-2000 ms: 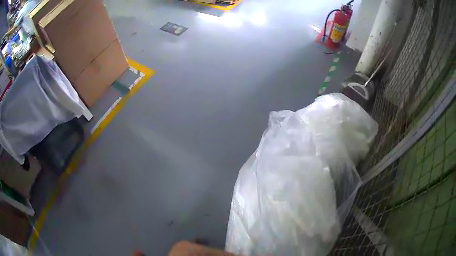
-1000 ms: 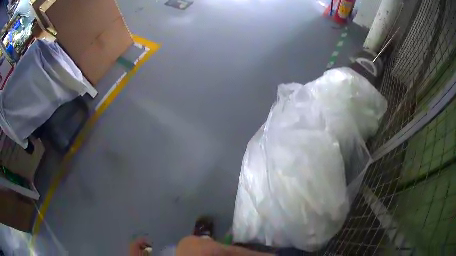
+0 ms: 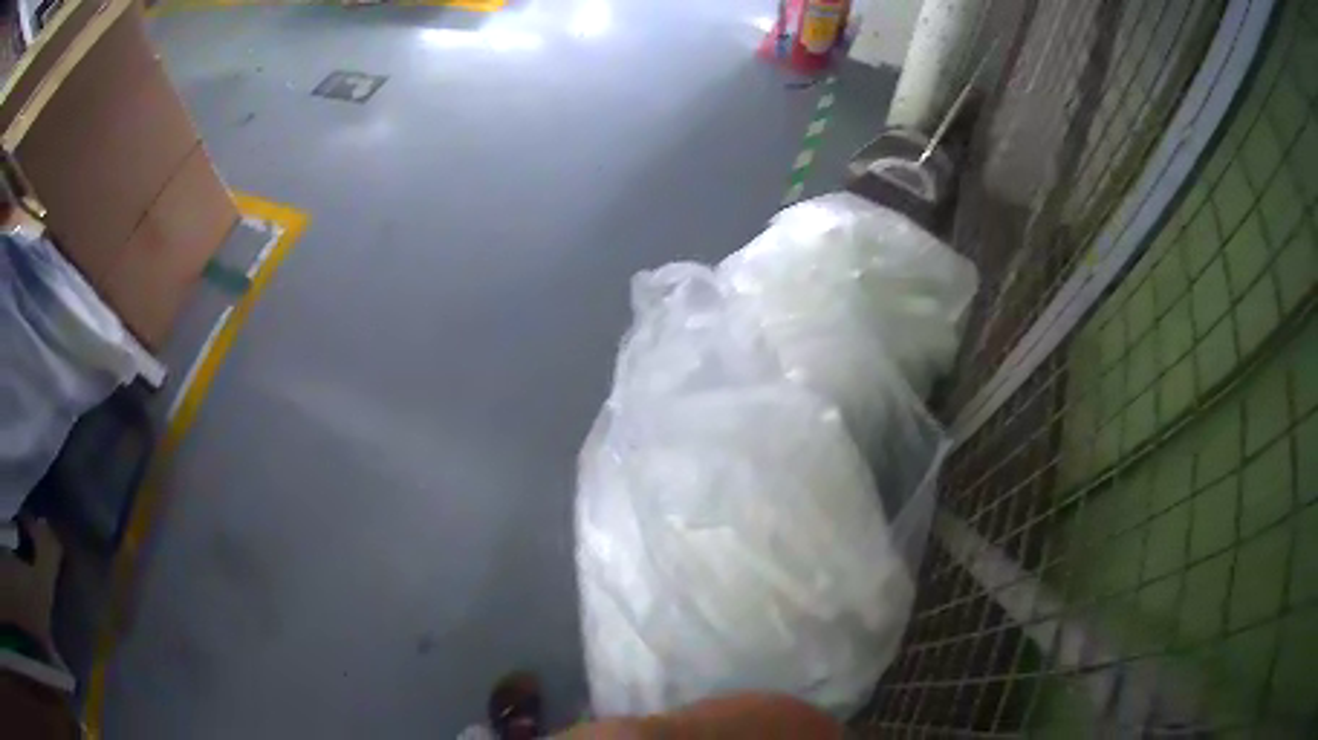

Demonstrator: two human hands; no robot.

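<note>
A large white translucent sack (image 3: 744, 521) stands on the floor in front of me, bulky and crinkled, against the mesh fence. Part of my right hand or forearm (image 3: 723, 719) shows as a blurred skin-coloured shape at the bottom edge, overlapping the sack's lower end. Its fingers are cut off, so I cannot tell whether it holds anything or touches the sack. My left hand is not in view.
The mesh fence (image 3: 1156, 390) runs along the right. A red fire extinguisher (image 3: 821, 26) and a pale pipe (image 3: 937, 65) stand ahead. Cardboard (image 3: 123, 181) and a draped pale cloth (image 3: 58, 347) are at left, beside a yellow floor line (image 3: 181, 419). A dark shoe (image 3: 516, 704) shows below.
The view has turned right, so the sack, extinguisher and cardboard sit farther left. The fingertips with a small white item seen at bottom left a second ago are out of the picture.
</note>
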